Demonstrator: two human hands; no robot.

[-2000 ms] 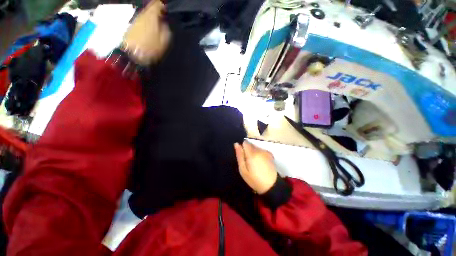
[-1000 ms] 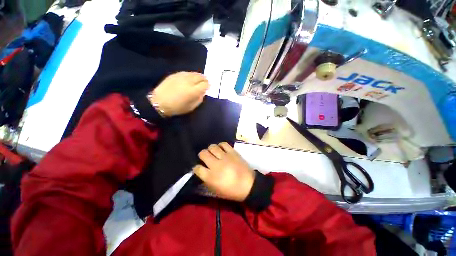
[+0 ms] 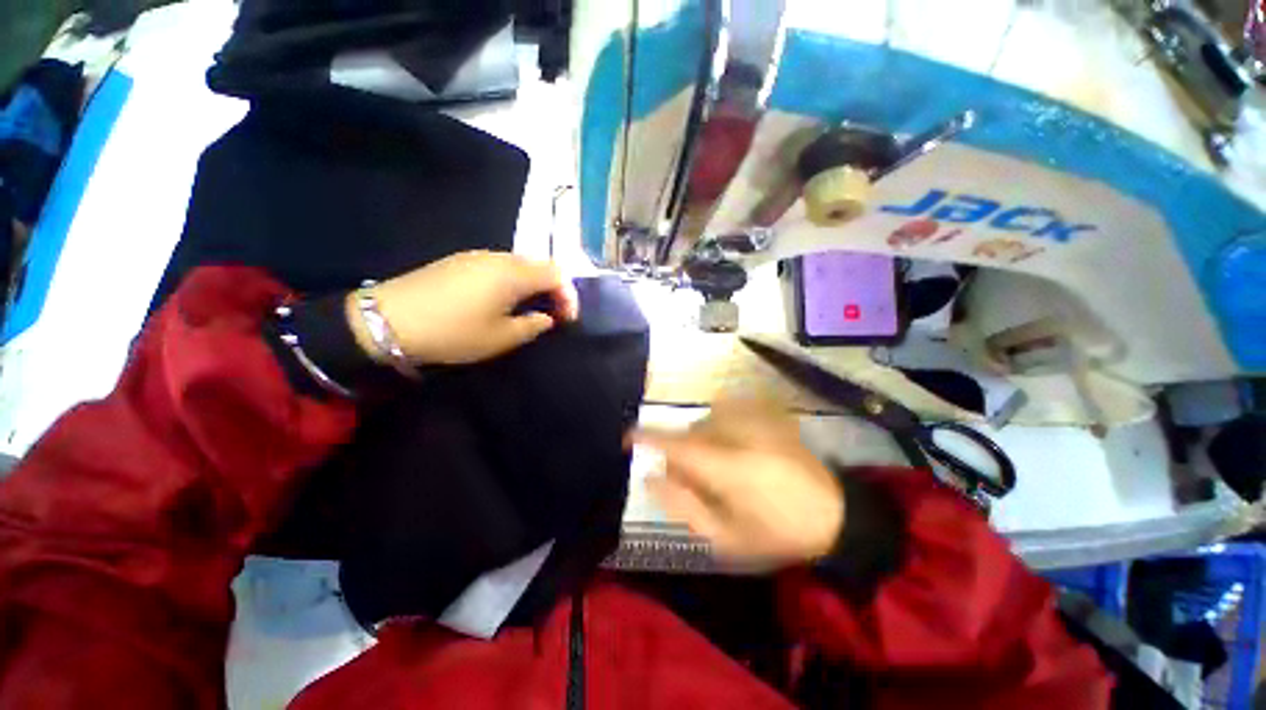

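Observation:
A black garment panel (image 3: 472, 416) lies on the machine table and runs down over the lap, with a pale underside showing at its lower fold. Its upper right corner is beside the presser foot and needle area (image 3: 632, 271), under bright light. My left hand (image 3: 465, 305) is on the cloth, its fingertips pinching it near the needle. My right hand (image 3: 750, 479) is blurred, just right of the cloth's edge; whether it touches the cloth is unclear. The scissors (image 3: 875, 405) lie right of the needle, their handles partly behind my right hand's side.
The sewing machine head (image 3: 1000, 139) spans the upper right. A phone (image 3: 848, 296) with a purple screen lies under its arm beside fabric scraps (image 3: 944, 388). More black cut pieces (image 3: 347, 42) lie at the back. A blue plastic basket (image 3: 1194, 576) is at lower right.
My left hand stays on the cloth near the needle. My right hand has moved right, from the fold to beside the cloth's edge. The view has shifted closer to the machine.

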